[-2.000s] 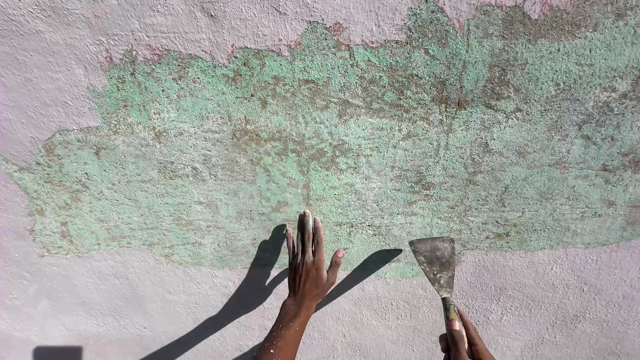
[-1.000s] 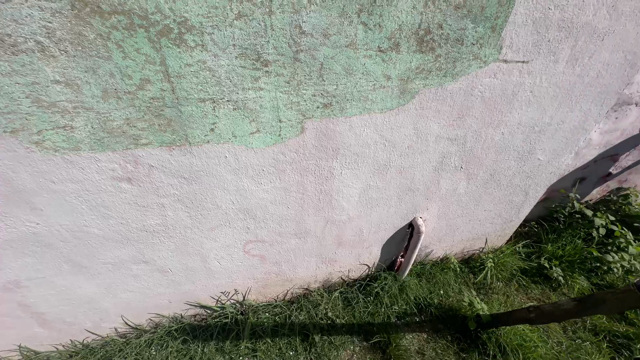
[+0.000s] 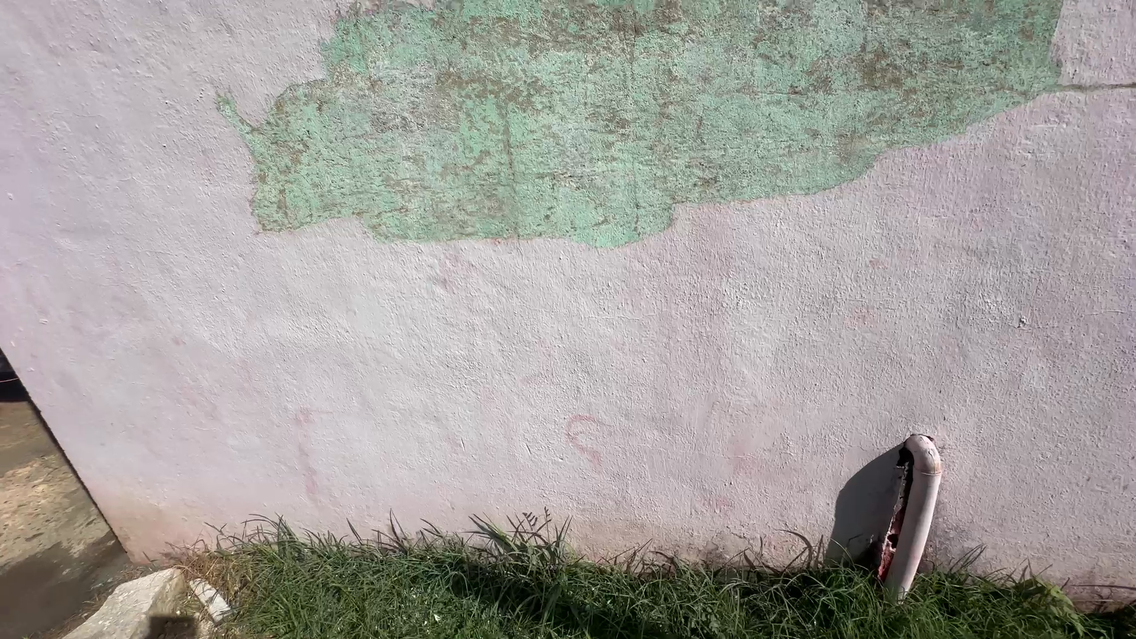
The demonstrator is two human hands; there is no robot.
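Observation:
Neither my left hand nor my right hand shows in the head view now, and the scraper is out of view too. A rough plastered wall (image 3: 497,355) painted pale pink fills most of the picture. Across its upper part spreads a patch of exposed green paint (image 3: 568,133) with brown, worn spots and a ragged edge. A faint red curved mark lies low on the pink surface.
A broken, pale bent pipe (image 3: 919,515) comes out of the wall at lower right and runs down into grass (image 3: 399,586) along the wall's foot. At bottom left are a pale stone block (image 3: 133,608) and bare ground (image 3: 44,506) beyond the wall's corner.
Both hands and the scraper, seen at the wall two seconds ago, have left the picture. The view has swung down to the wall's foot, then back left.

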